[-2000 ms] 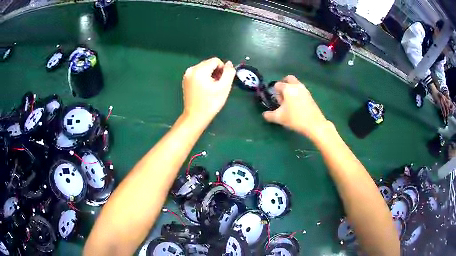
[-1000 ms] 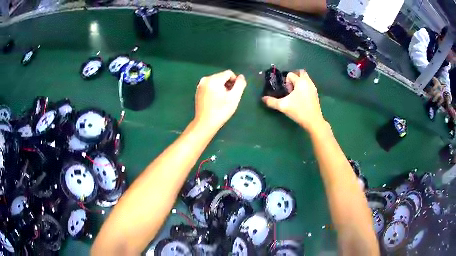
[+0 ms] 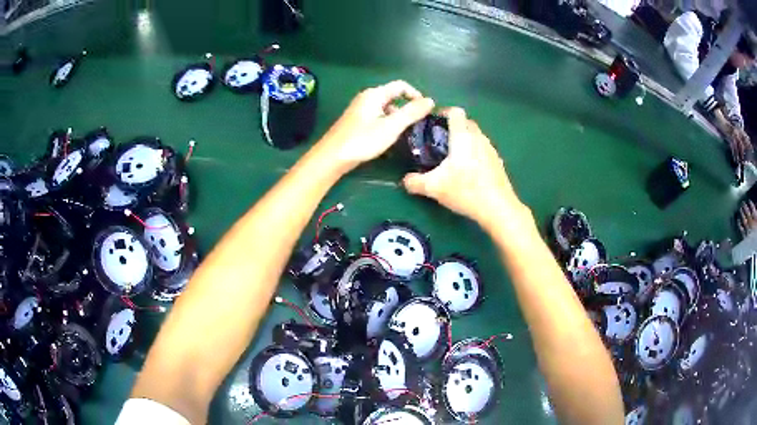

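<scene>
My right hand (image 3: 465,166) holds a dark round part (image 3: 429,141), its fingers and thumb around the right side. It looks like a black housing or a cover turned dark side up; I cannot tell which. My left hand (image 3: 373,124) is at the part's upper left, fingertips bent together near its rim; whether they pinch a wire is hidden. A black housing (image 3: 290,116) with a blue circuit board on top and a pale lead stands upright left of my left hand. Two base covers (image 3: 194,81) lie beside it.
Heaps of base covers lie at the left (image 3: 122,260), front middle (image 3: 400,251) and right (image 3: 657,342) on the green belt (image 3: 224,183). A housing (image 3: 669,183) lies on its side at the right. Another person's hands (image 3: 737,149) show at the far right.
My left hand has come right to the held part, and my right hand has moved left. The upright housing and nearby covers stand further right in view. The held part shows more of its round end.
</scene>
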